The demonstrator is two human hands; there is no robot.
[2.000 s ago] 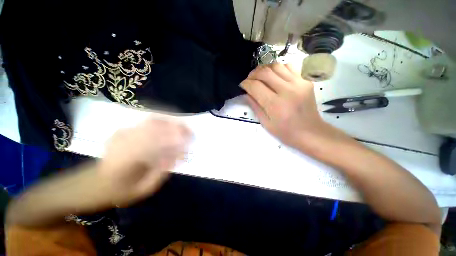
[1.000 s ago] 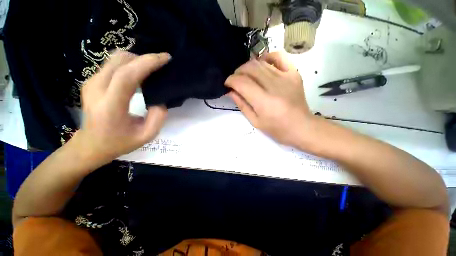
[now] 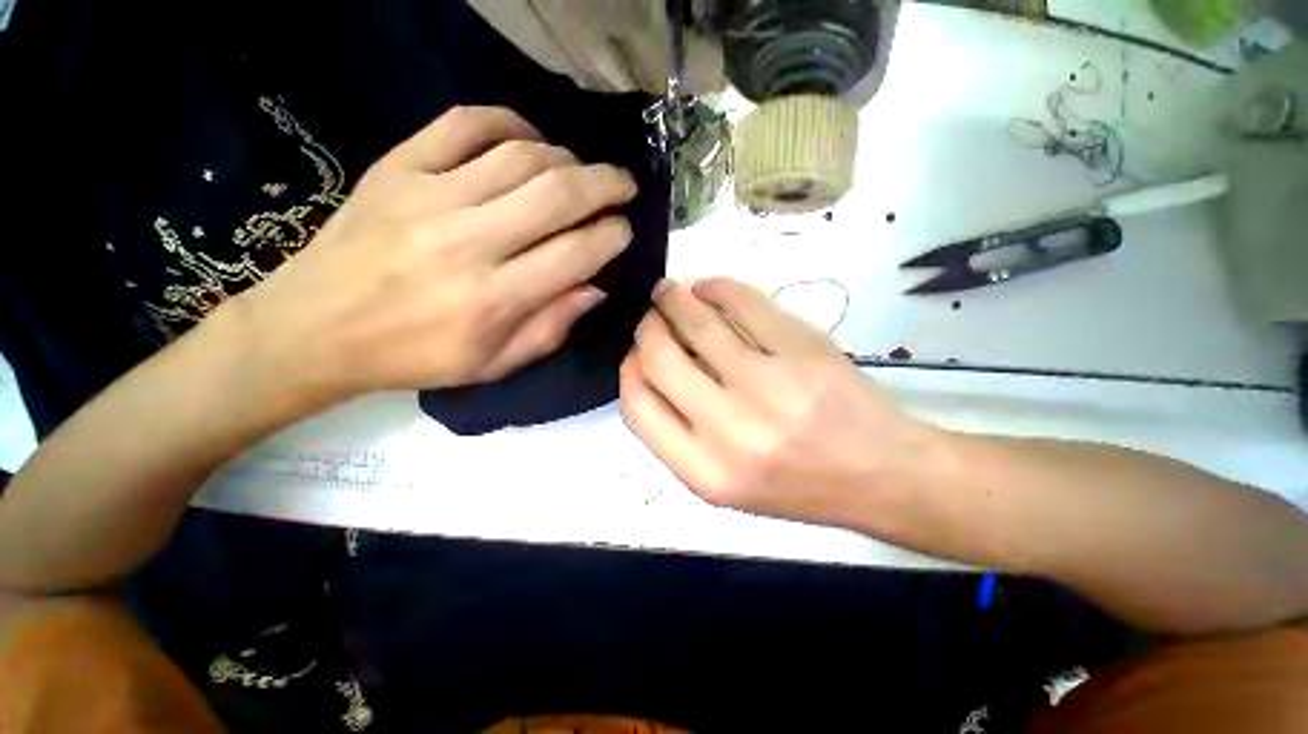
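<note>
The black garment piece (image 3: 545, 387) with pale floral embroidery lies left of the needle, its plain edge running up to the presser foot (image 3: 671, 129). My left hand (image 3: 488, 258) lies palm down on the cloth, fingers slightly apart and pointing towards the foot, pressing on it. My right hand (image 3: 760, 387) is below the foot, its fingertips pinching the cloth's right edge. The cream ribbed knob (image 3: 793, 151) sits just right of the foot, under black stacked rings (image 3: 801, 50).
Black thread snips (image 3: 1019, 254) and a white-handled tool (image 3: 1169, 194) lie to the right. A dark thread clump (image 3: 1073, 132) is at the upper right. The white table has ruler markings along its front edge (image 3: 474, 534). More black embroidered cloth (image 3: 574, 617) covers the lap.
My left hand has moved right and lies flat on the cloth near the foot. My right hand is lower, at the cloth edge. The cloth edge now runs down below the foot.
</note>
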